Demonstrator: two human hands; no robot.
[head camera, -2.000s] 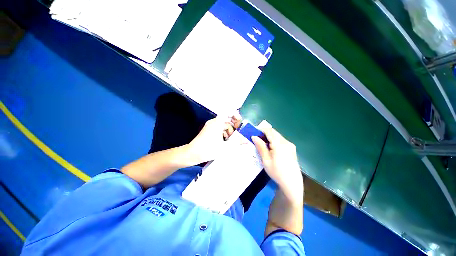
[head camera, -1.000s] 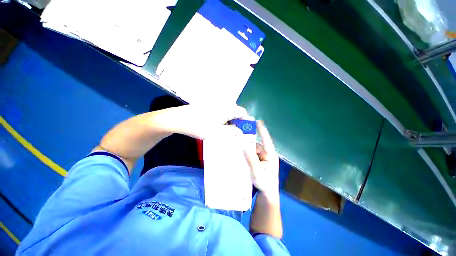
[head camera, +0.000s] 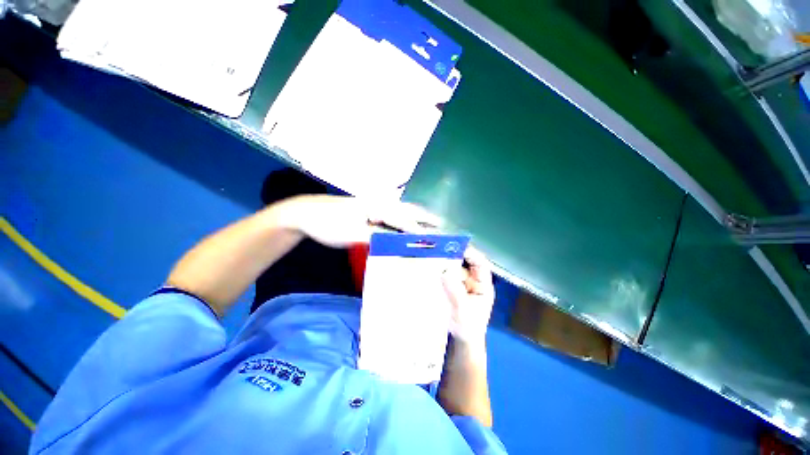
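Note:
A white folding carton (head camera: 404, 311) with a blue top band and a hanger-shaped slot stands upright over the lap, its broad face towards me. My right hand (head camera: 471, 291) holds its right edge near the top. My left hand (head camera: 351, 218) is behind and above the blue band; its fingers are partly hidden, and whether they grip the carton cannot be told. Flat white and blue carton blanks (head camera: 355, 111) lie fanned on the green bench beyond my left hand.
A larger stack of blanks (head camera: 173, 49) lies at the upper left of the bench (head camera: 551, 187). Beyond the pale rail (head camera: 577, 98) runs a dark green conveyor (head camera: 622, 71). A clear plastic bag (head camera: 759, 25) is at the upper right. A brown cardboard box (head camera: 564, 329) shows under the bench edge.
The carton has turned from slanted to upright, and its blue band now shows flat with the slot visible. My left hand has moved up behind the band. My right hand has shifted down and left.

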